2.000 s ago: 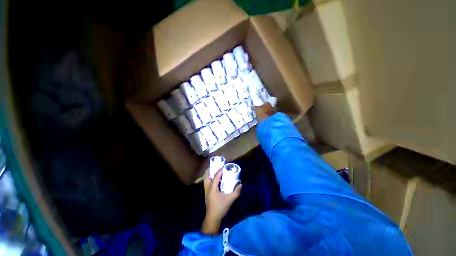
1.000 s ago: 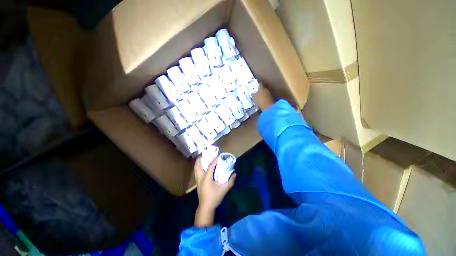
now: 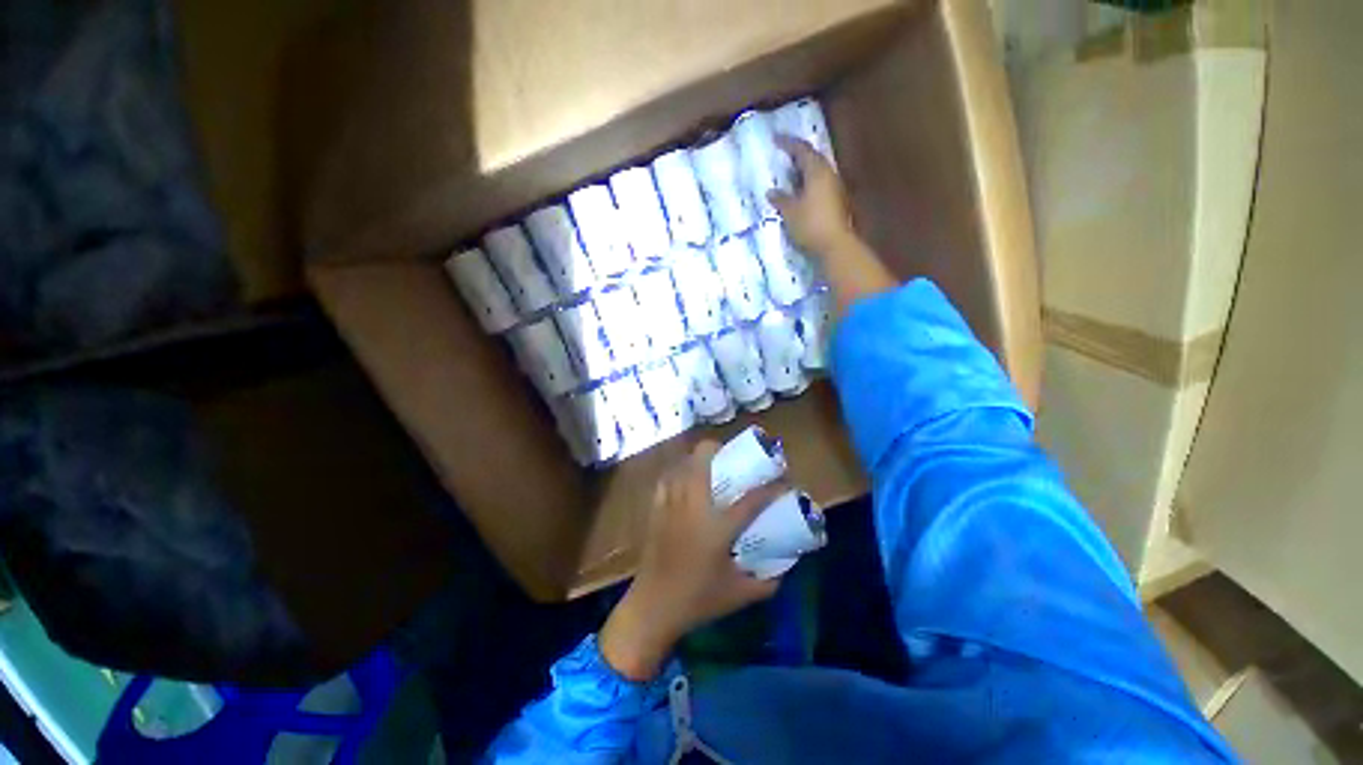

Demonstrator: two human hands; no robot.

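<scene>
An open brown carton (image 3: pixel 434 426) holds white cylindrical wrapped units (image 3: pixel 640 209) lying in close rows. My left hand (image 3: pixel 695 546) is at the carton's near edge and is closed around two white units (image 3: pixel 777 534), side by side with their open-looking ends facing right. My right hand (image 3: pixel 815 202) reaches into the carton at its far right corner, with its fingers on the units at the end of the top row. Whether it grips one is unclear.
Closed tan cartons (image 3: pixel 1114 224) stand on the right. A dark open box with greyish bagged contents (image 3: pixel 127 493) is on the left. A blue plastic stool or crate (image 3: pixel 239 717) is at the lower left.
My right hand has moved up from the right ends of the lower rows to the top row's right end. My left hand has tilted its two units to the right. The view has shifted.
</scene>
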